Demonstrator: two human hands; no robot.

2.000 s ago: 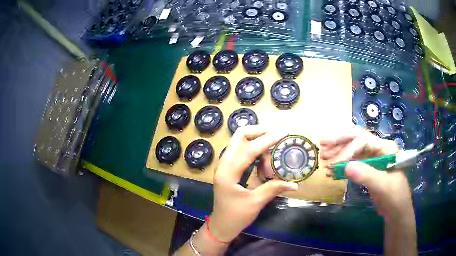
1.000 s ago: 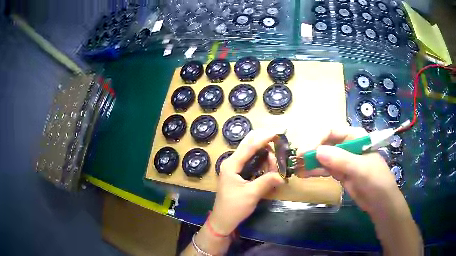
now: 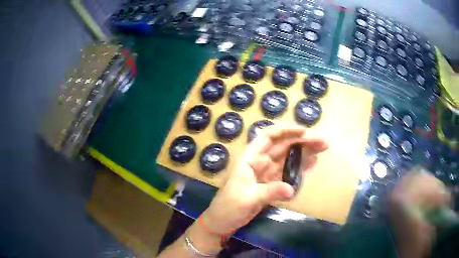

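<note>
Black round speaker drivers (image 3: 229,125) stand in rows on a tan cardboard sheet (image 3: 337,131). My left hand (image 3: 251,176) is over the sheet's front part and holds a driver (image 3: 292,169) edge-on between thumb and fingers. It hides part of the nearer rows. My right hand (image 3: 420,201) is blurred at the lower right, away from the driver, closed around the green test probe (image 3: 443,215), which is also blurred and partly cut off by my hand.
A stack of packed trays (image 3: 83,95) stands at the left. Trays of discs (image 3: 387,43) lie along the far side, and more discs (image 3: 384,140) lie at the right. Yellow paper (image 3: 447,75) is at the far right. A cardboard box (image 3: 126,206) is below the bench edge.
My right hand with the probe has moved right and down, away from the driver. My left hand still holds the driver edge-on, with its fingers more spread. The whole view has shifted and tilted.
</note>
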